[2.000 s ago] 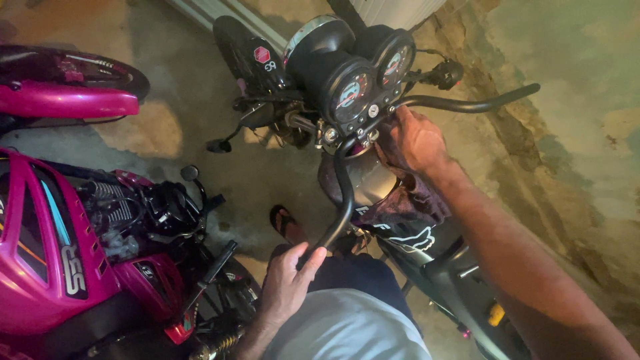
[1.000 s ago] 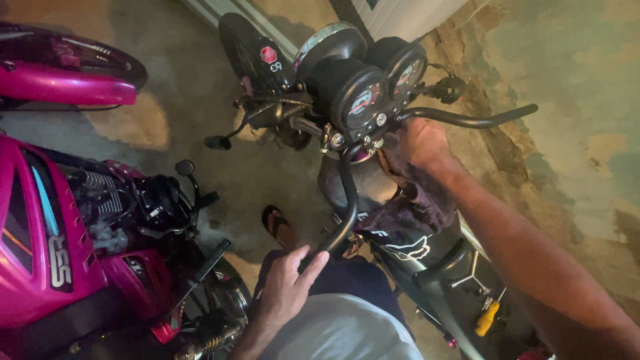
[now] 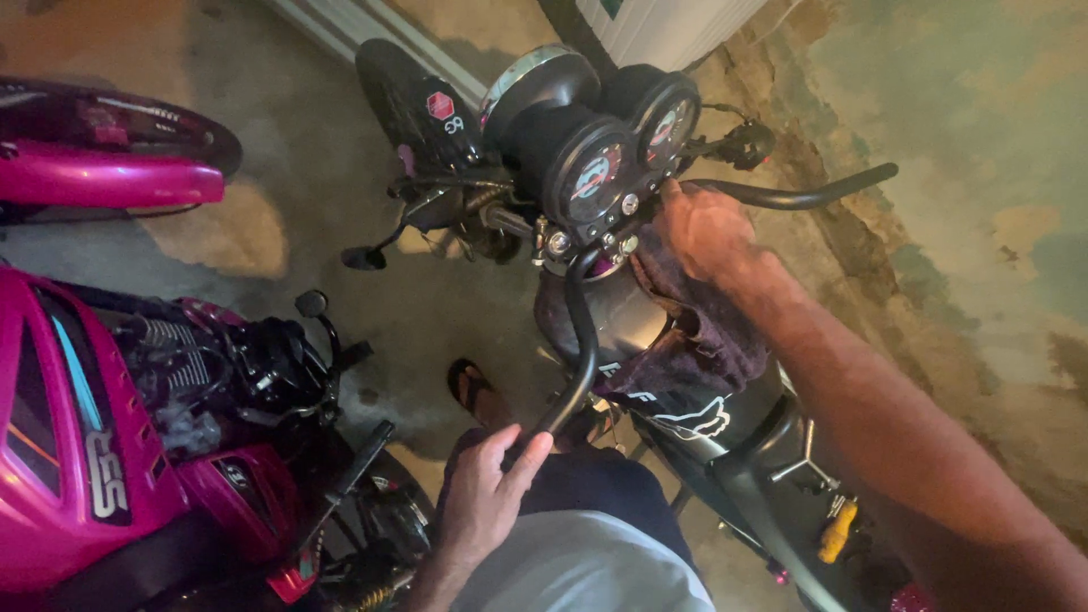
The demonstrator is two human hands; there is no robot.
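A motorcycle with a black handlebar [image 3: 582, 331] and two round gauges [image 3: 592, 170] stands before me. My left hand [image 3: 491, 489] is closed around the bare end of the handlebar's left side. My right hand [image 3: 705, 229] is at the inner end of the handlebar's right side, just below the gauges, its fingertips partly hidden. Under and beside that hand a dark purple cloth [image 3: 722, 340] lies bunched over the fuel tank [image 3: 616, 310]. Whether my right hand grips the bar, the cloth or both is unclear.
At the left stands a pink motorcycle [image 3: 51, 510], with a pink fender [image 3: 110, 174] above it. On the seat lie a three-armed metal wrench [image 3: 806, 459] and a yellow-handled tool [image 3: 839, 531]. A rough wall [image 3: 960, 170] runs along the right.
My right hand has shifted slightly along the area below the gauges, and the cloth beneath it has moved. My left hand stays on the handlebar end.
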